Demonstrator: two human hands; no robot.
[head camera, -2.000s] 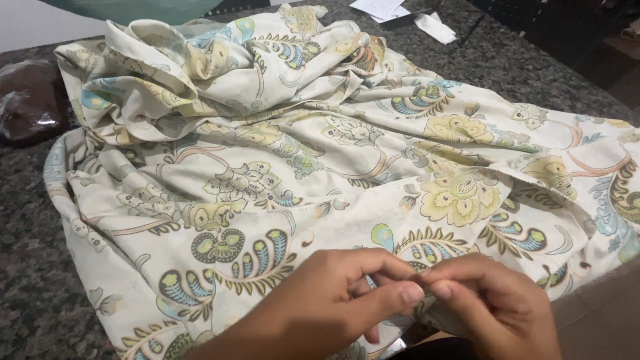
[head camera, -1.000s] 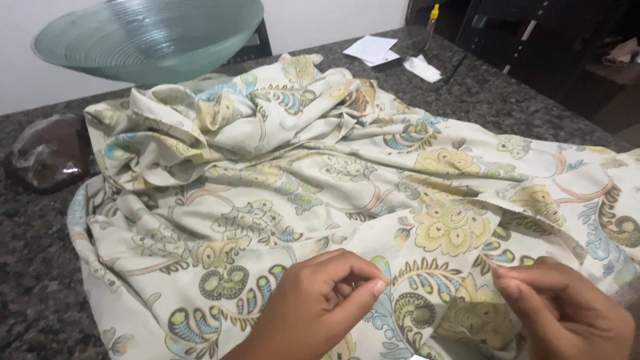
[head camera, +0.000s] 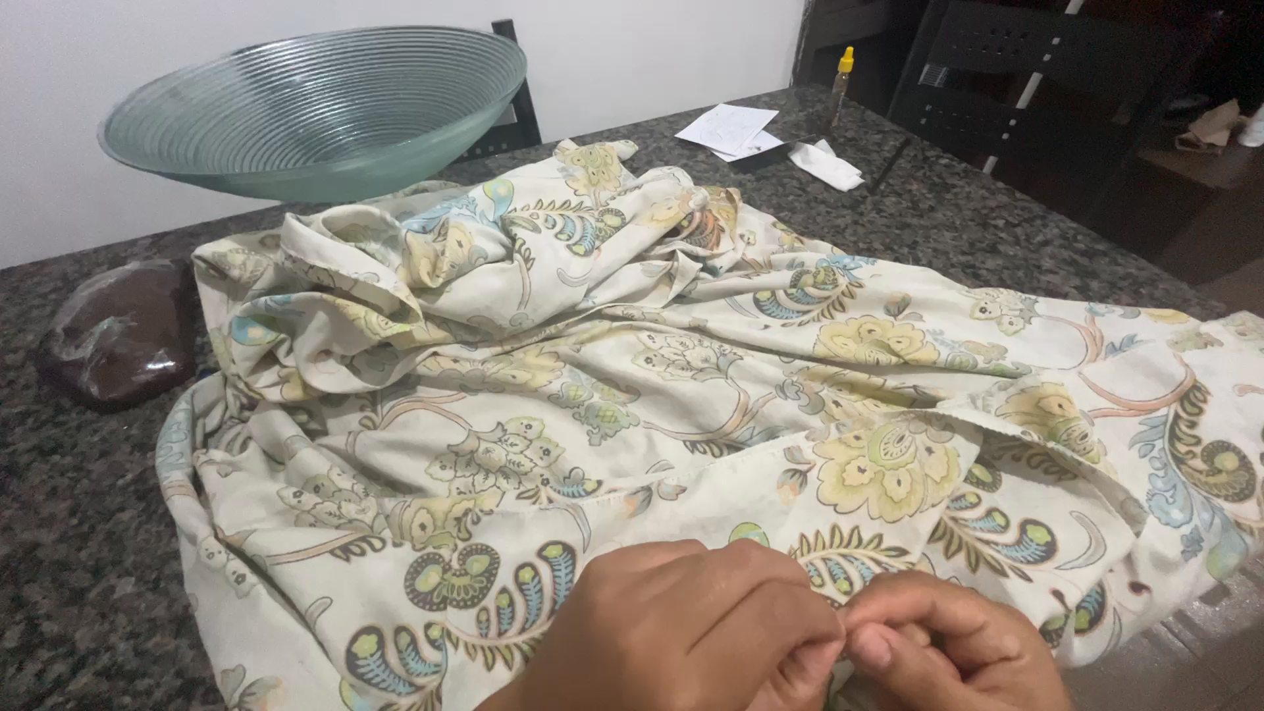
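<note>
A large floral-patterned fabric (head camera: 681, 360) lies bunched and folded over the table, its far left part heaped up. At the bottom of the view my left hand (head camera: 701, 632) is over the cloth with its fingers curled. My right hand (head camera: 938, 642) meets it at the fingertips, thumb and forefinger pinched together. Whatever lies between the fingertips is too small or hidden to tell.
The dark granite table (head camera: 79, 494) carries a ribbed glass bowl (head camera: 326, 118) at the back left, a brown plastic-wrapped item (head camera: 123, 336), papers (head camera: 726, 130), a crumpled white tissue (head camera: 827, 166) and a small yellow-capped bottle (head camera: 842, 84). Dark chairs (head camera: 1027, 109) stand behind.
My hands were apart over the cloth one second ago and are now together at the fingertips. The view has shifted, showing more of the bowl than two seconds ago.
</note>
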